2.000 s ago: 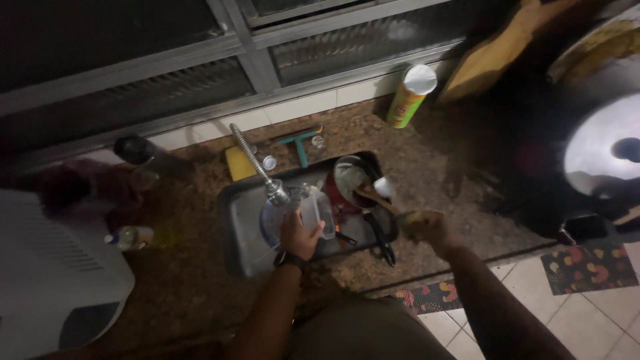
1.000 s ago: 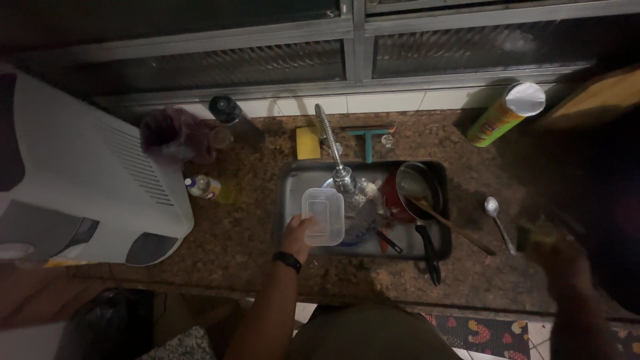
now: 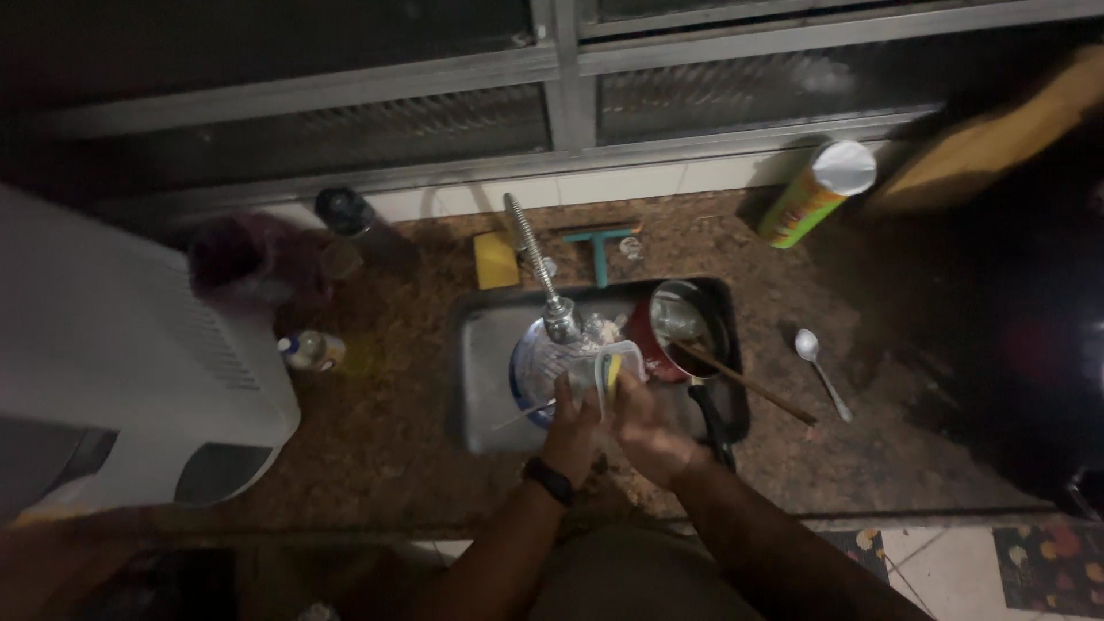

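Above the metal sink (image 3: pixel 487 379), my left hand (image 3: pixel 573 427) holds a clear plastic container (image 3: pixel 631 352) by its side. My right hand (image 3: pixel 647 431) presses a yellow and green sponge (image 3: pixel 613 373) inside the container; its fingers are partly hidden. Just behind the hands is the head of the spring faucet (image 3: pixel 561 319). A blue-rimmed plate (image 3: pixel 539 371) lies in the sink under the container. To the right stands a red saucepan (image 3: pixel 647 343) with a black handle, a wooden spoon (image 3: pixel 746 385) and a glassy item inside.
A metal spoon (image 3: pixel 824 375) lies on the granite counter right of the sink. Behind the sink are a yellow cloth or sponge (image 3: pixel 496 260) and a teal squeegee (image 3: pixel 599 254). A tube can (image 3: pixel 815 194) stands back right; a small bottle (image 3: pixel 315 351) and a white appliance (image 3: pixel 155 371) are left.
My right hand has moved left from the counter beside the metal spoon to the container, which is now tilted. The metal spoon, in or near my right hand two seconds ago, lies on the counter.
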